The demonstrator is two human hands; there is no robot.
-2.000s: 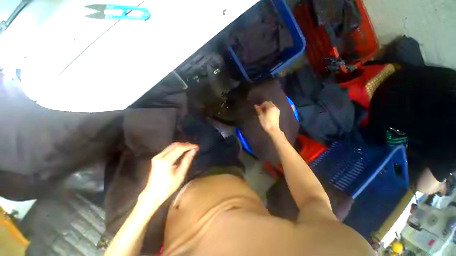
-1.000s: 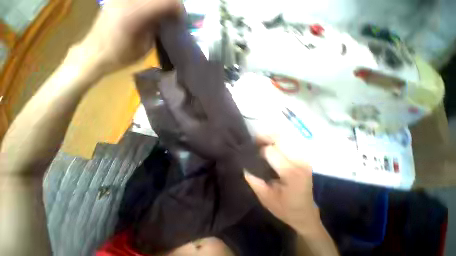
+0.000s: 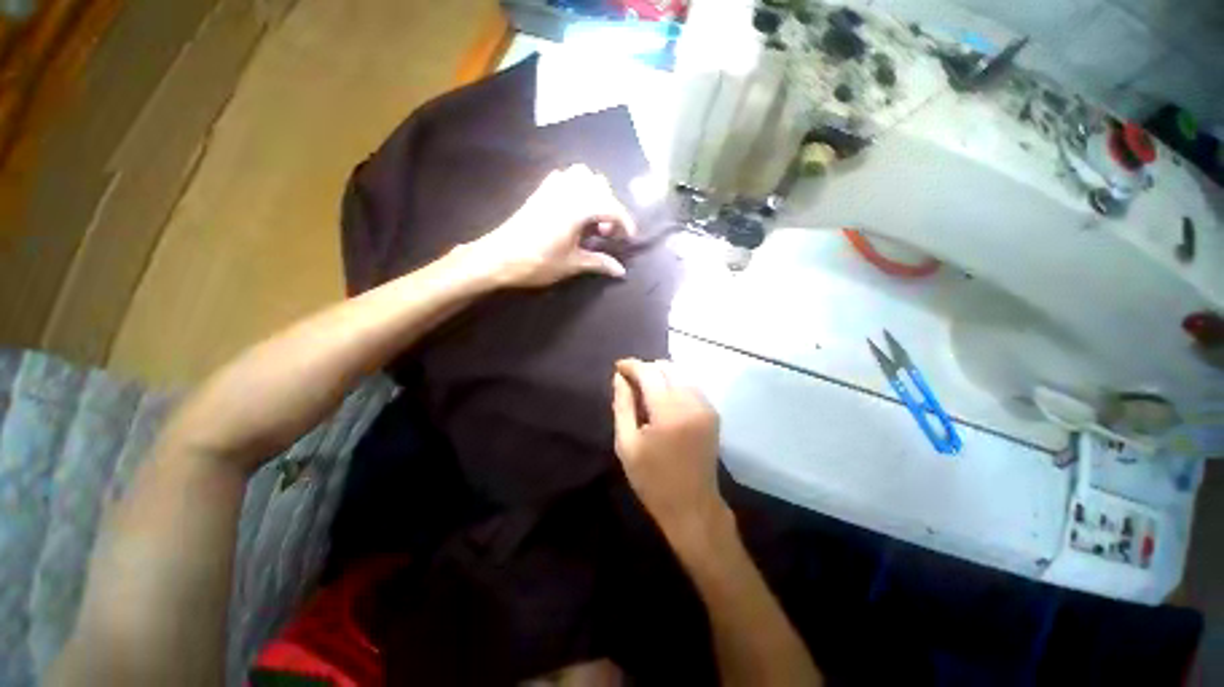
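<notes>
A dark brown-purple garment panel (image 3: 537, 362) lies on the white machine table and hangs down over the lap. My left hand (image 3: 564, 231) pinches a raised fold of it just left of the presser foot (image 3: 725, 215). My right hand (image 3: 665, 427) pinches the panel's right edge nearer to me, with fingertips together. The cloth's upper right part reaches the bright lamp glow by the needle area; glare hides the needle itself. The white sewing machine (image 3: 940, 175) stands over the table on the right.
Blue-handled thread snips (image 3: 918, 396) lie open right of the cloth. Orange-red scissor loops (image 3: 890, 255) show partly behind the machine arm. Brown cardboard (image 3: 255, 161) and grey quilted padding (image 3: 302, 497) are at left. A red stool (image 3: 329, 644) is below, a small marked panel (image 3: 1114, 526) at right.
The cloth, held up between both hands a second ago, now lies spread by the presser foot. My left hand has come down beside the machine head. The view has shifted towards the machine.
</notes>
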